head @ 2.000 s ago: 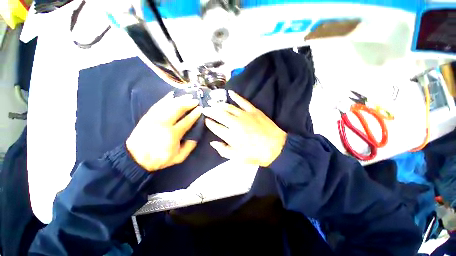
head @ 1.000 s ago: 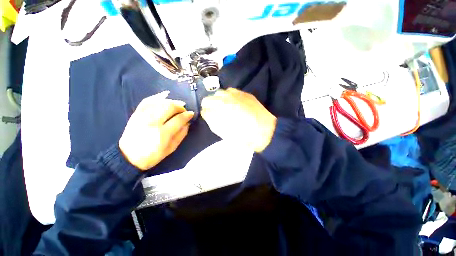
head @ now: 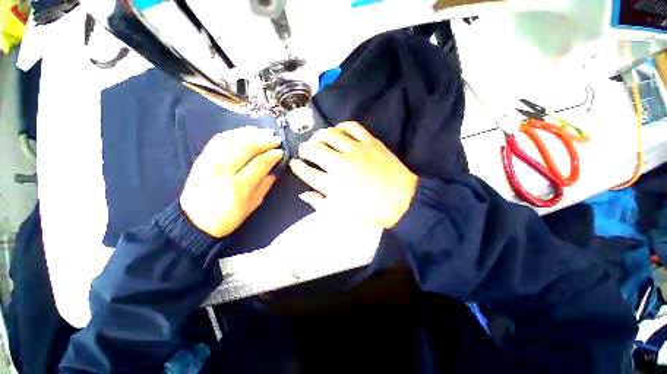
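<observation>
The navy garment panel (head: 139, 146) lies flat on the white table, with a faint raised pocket outline to the left of my left hand. My left hand (head: 230, 182) lies on the panel just below the presser foot (head: 284, 126), fingertips at a fold or edge of cloth. My right hand (head: 358, 175) lies on the cloth to the right, fingers spread and slightly bent near the same edge. Both hands press on the cloth from above. The needle tip is too small to make out.
The sewing machine head (head: 281, 80) stands above my fingertips. Red-orange scissors (head: 541, 164) lie at the right, with snips (head: 567, 128) over them. Dark bunched cloth (head: 402, 95) lies behind my right hand. A ruler-marked table edge (head: 292, 277) runs in front.
Since one second ago, my right hand's fingers have gone from bunched to more spread. My left hand stays near the foot. The view has shifted, so the machine head sits higher and further left.
</observation>
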